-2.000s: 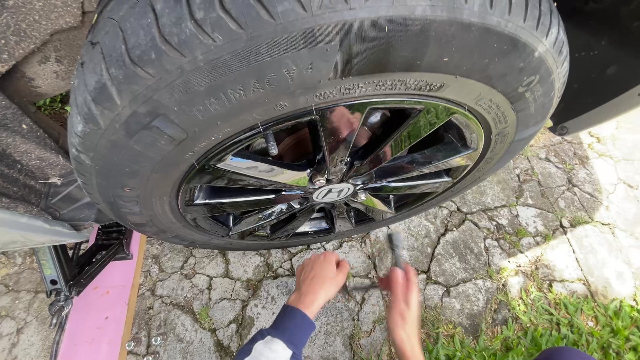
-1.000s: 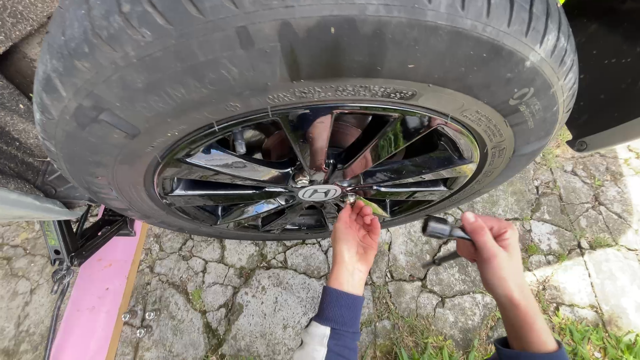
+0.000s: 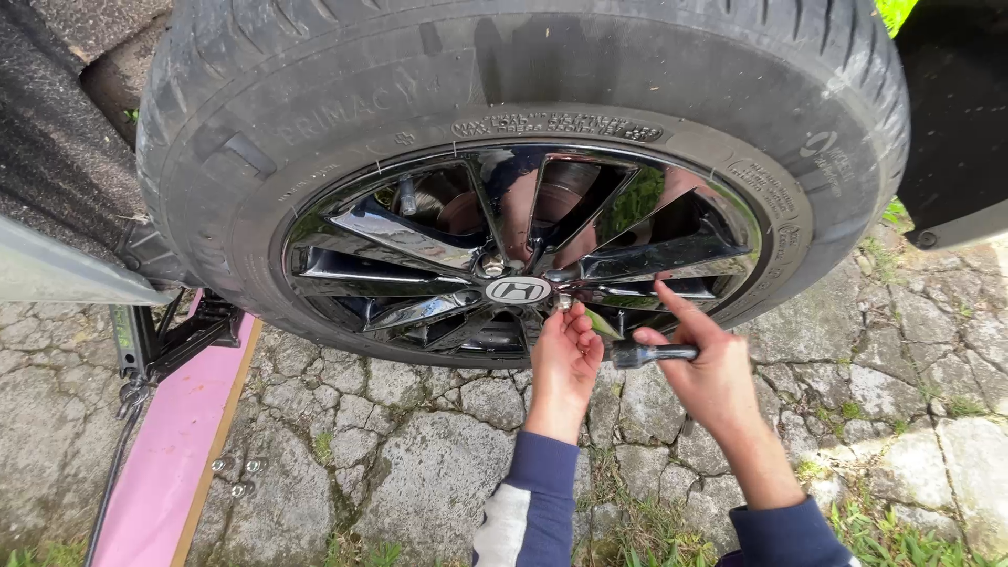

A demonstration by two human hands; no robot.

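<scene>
A car wheel with a black alloy rim (image 3: 409, 307) and a Honda centre cap (image 3: 518, 290) fills the upper view. My left hand (image 3: 565, 362) is at the hub, its fingertips on a silver lug nut (image 3: 564, 302) just right of and below the cap. Another lug nut (image 3: 493, 265) sits in its hole above left of the cap. A thin green thing (image 3: 602, 324), perhaps a leaf or a reflection, shows beside my left fingers. My right hand (image 3: 709, 362) holds a lug wrench (image 3: 642, 354) by its socket end, index finger stretched toward the rim.
Several loose lug nuts (image 3: 238, 490) lie on the cracked stone paving (image 3: 441, 472) at lower left. A scissor jack (image 3: 150, 342) stands by a pink board (image 3: 185, 409), with a thin rod (image 3: 114, 480) hooked to it. Grass (image 3: 906, 528) grows at lower right.
My left hand has moved up from below the tyre to the hub. My right hand has brought the wrench's socket end closer to my left hand over the last second.
</scene>
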